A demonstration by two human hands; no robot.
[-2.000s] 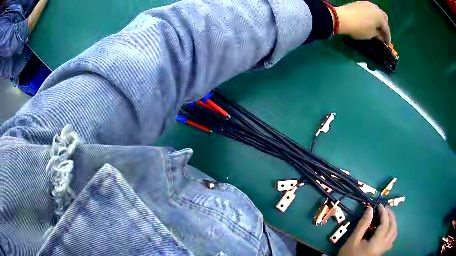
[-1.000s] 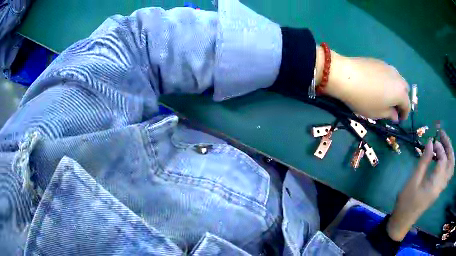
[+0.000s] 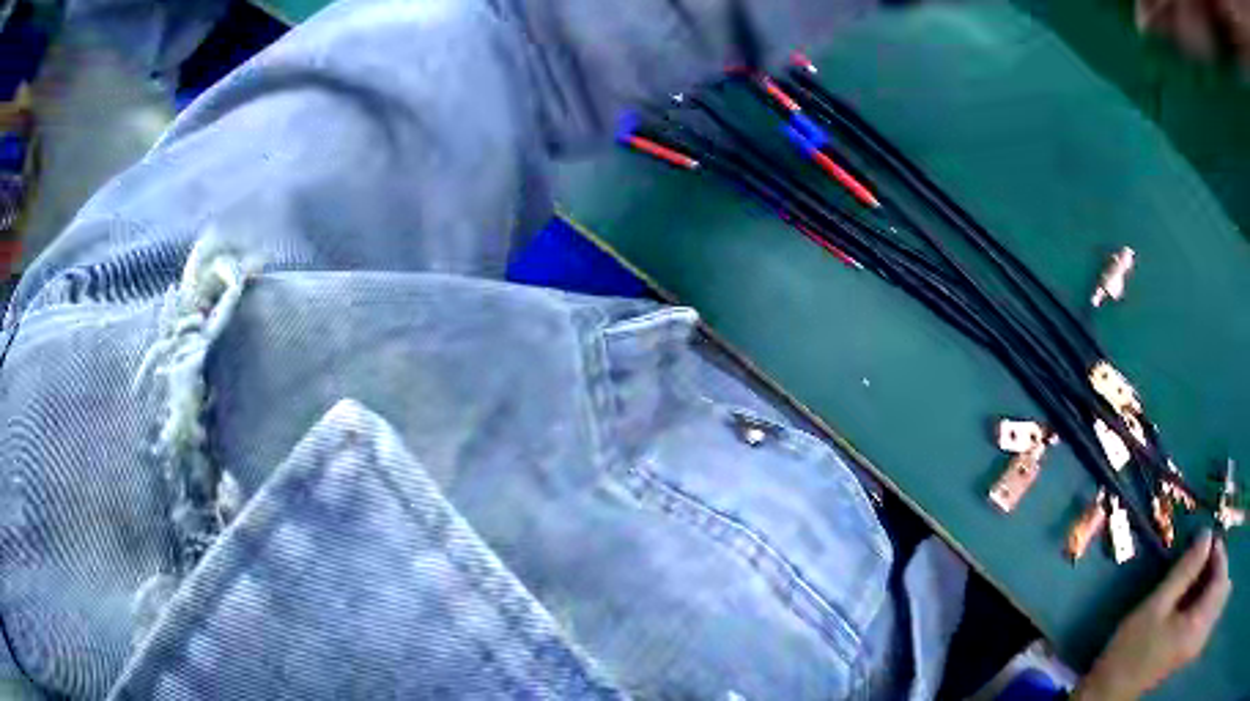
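Black cables [image 3: 960, 295] lie fanned diagonally across the green surface. Their blue connectors [image 3: 809, 133] with red sections are at the upper left. Their copper terminals [image 3: 1113, 388] are spread at the lower right. My right hand [image 3: 1172, 623] is at the lower right, thumb and finger pinched on the copper end of a cable. My left sleeve crosses the top and leaves the frame there. A blurred hand [image 3: 1195, 22], which looks like my left, is cut off at the top right corner; what it holds cannot be told.
The green work surface [image 3: 768, 308] has its near edge running diagonally beside my jacket. Something bright blue [image 3: 583, 260] shows below that edge, and another blue patch is near my right wrist. Blurred denim and coloured items are at the upper left.
My left hand has moved from over the cables to the top right corner, uncovering the blue and red ends. The view has shifted; my right hand stays near the copper ends.
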